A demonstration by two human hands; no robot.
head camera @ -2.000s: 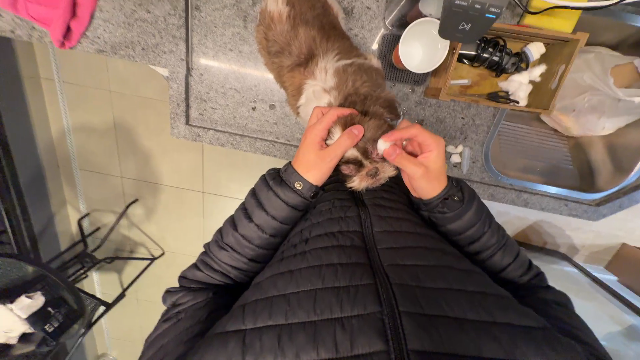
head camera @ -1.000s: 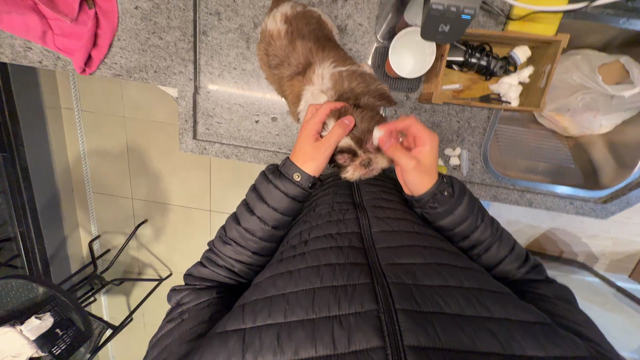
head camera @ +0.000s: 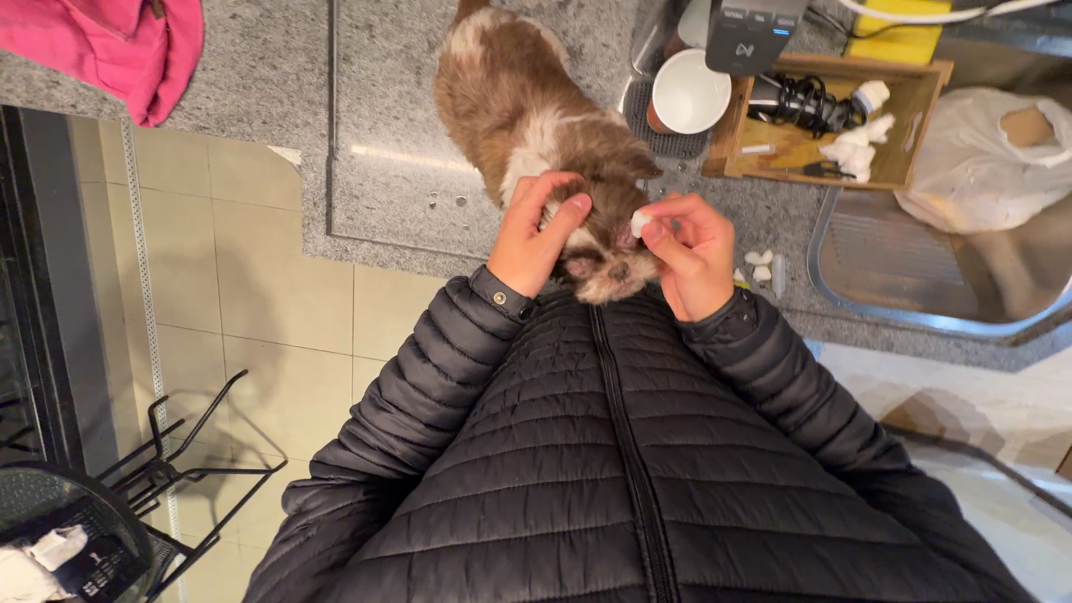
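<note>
A small brown and white dog (head camera: 511,92) is on the grey stone counter, its head at the counter's edge against my black quilted jacket (head camera: 536,469). My left hand (head camera: 540,230) holds the side of the dog's head, thumb and fingers in the fur. Between the thumb and fingers of my right hand (head camera: 691,251) is a small white cotton piece (head camera: 641,223), which is at the dog's eye area. Several white cotton bits (head camera: 760,266) and a small clear tube (head camera: 779,276) lie right of my right hand.
A white-lined cup (head camera: 691,90) stands on a drip tray beside a black appliance (head camera: 749,38). A wooden box (head camera: 909,172) holds a corded device and cotton. At right is a metal sink (head camera: 871,310) with a plastic bag (head camera: 988,176). Pink cloth (head camera: 159,63) and a black rack (head camera: 197,473) are left.
My right hand has brought the white cotton piece back against the dog's face; one second ago it was held slightly away. My left hand stays on the dog's head.
</note>
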